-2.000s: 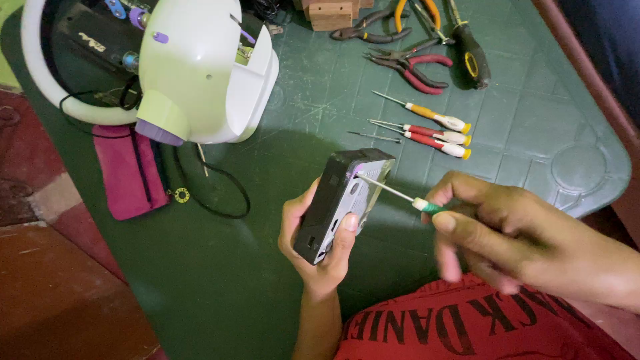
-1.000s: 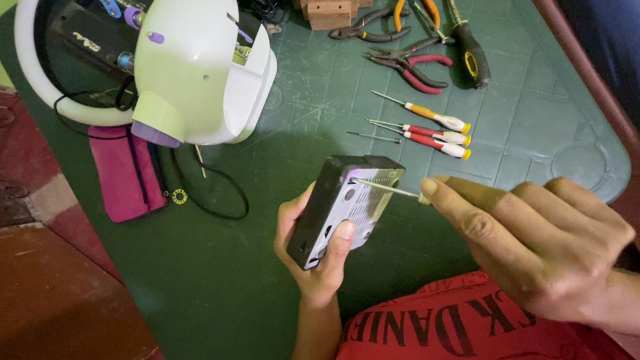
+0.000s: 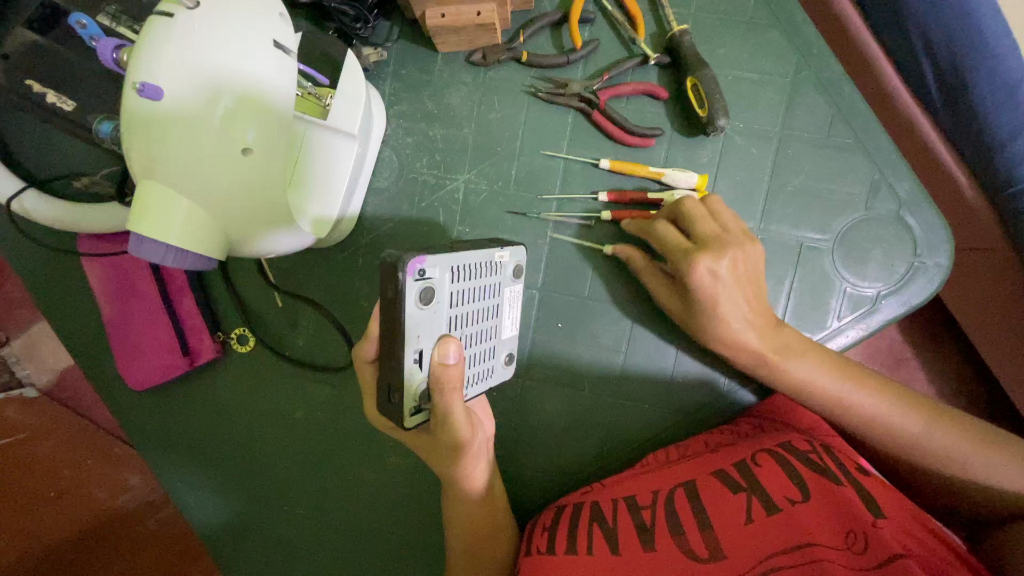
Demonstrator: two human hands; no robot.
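Observation:
My left hand [image 3: 456, 416] grips a small black electronic box [image 3: 480, 312] from below, its thumb on the pale vented underside, which faces up and bears round pads, slots and a label. At the row of small screwdrivers, my right hand [image 3: 704, 276] is lowered with a screwdriver [image 3: 582, 242] between thumb and fingers; its shaft shows and its handle is mostly hidden. Just beyond the fingers lie a red-handled screwdriver [image 3: 632, 214], partly covered, another red one [image 3: 640, 196] and a yellow-handled one [image 3: 648, 171]. A thin pointed metal piece [image 3: 524, 214] lies beside their shafts.
A white and green mini sewing machine [image 3: 240, 144] stands at the upper left, near a pink zip pouch [image 3: 148, 320] and a black cord [image 3: 312, 308]. Red-handled pliers [image 3: 608, 108], dark cutters [image 3: 532, 48], a large screwdriver [image 3: 696, 80] and wooden blocks [image 3: 462, 26] lie at the top of the green table [image 3: 840, 144].
My right hand has moved from the box to the row of screwdrivers, taking the screwdriver off the corner of the box. My left hand still holds the box, its vented face now turned more toward the view.

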